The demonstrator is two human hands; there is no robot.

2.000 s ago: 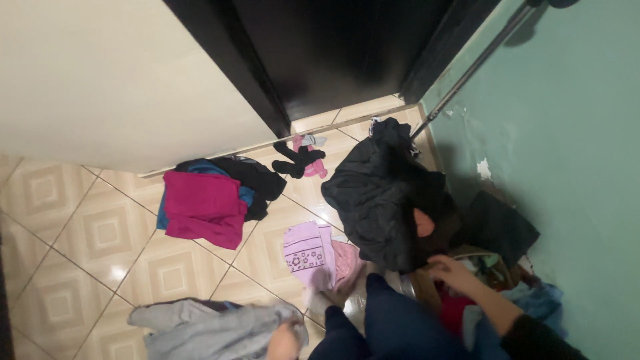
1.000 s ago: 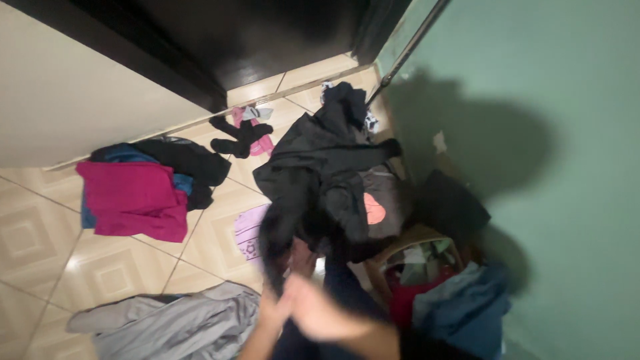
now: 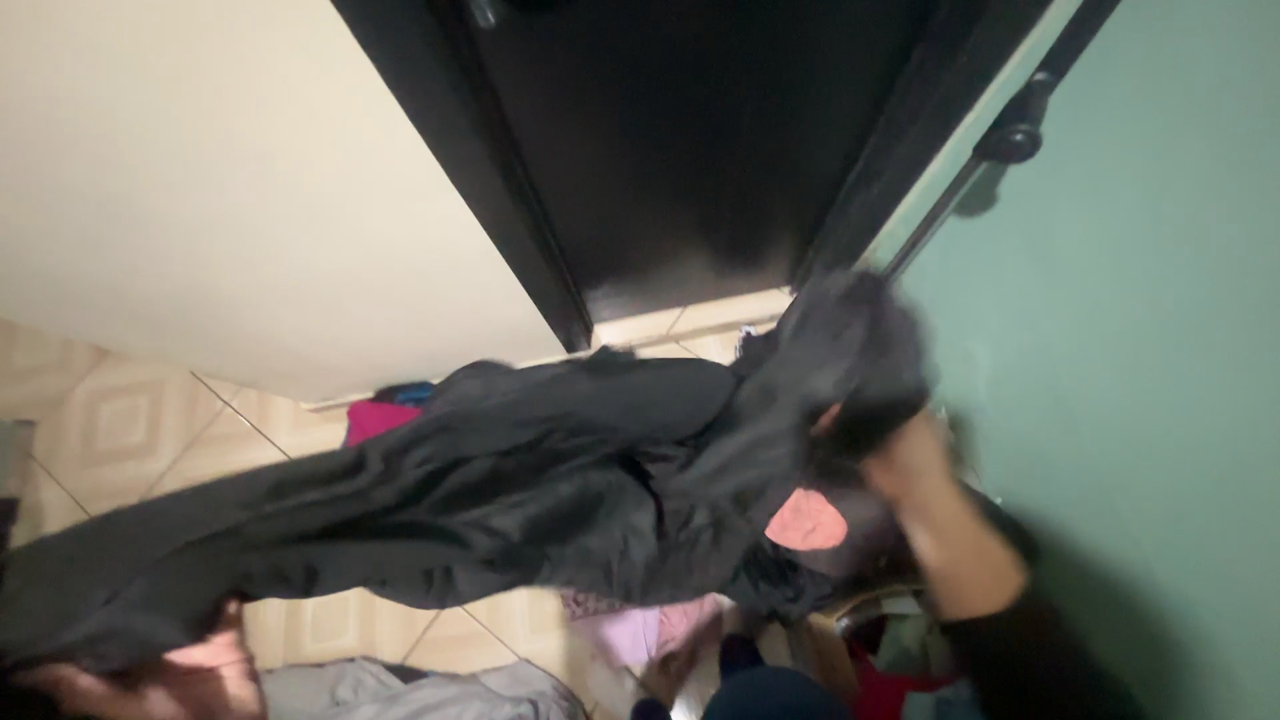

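A long black garment [image 3: 450, 480] is stretched sideways across the view between my hands. My left hand [image 3: 180, 670], at the lower left, grips its bottom edge. On the right, my right hand [image 3: 900, 450] is closed on a bunched, blurred part of the same garment. A salmon-coloured patch [image 3: 806, 520] shows beneath the right part; whether it belongs to this garment I cannot tell. Below lie a grey garment [image 3: 420, 692] and lilac and pink clothes [image 3: 640, 630]. A magenta cloth [image 3: 378, 421] peeks out behind the black fabric.
A dark door [image 3: 690, 150] stands ahead, with a cream wall [image 3: 250, 180] at its left. A metal pole [image 3: 935, 215] leans along the green wall [image 3: 1140, 300]. Red cloth [image 3: 885, 685] and other clothes lie at the lower right, beside my legs. The floor is patterned tile [image 3: 130, 420].
The black garment, heaped on the floor two seconds ago, is now raised and spread out. My hands, close together one second ago, have moved wide apart.
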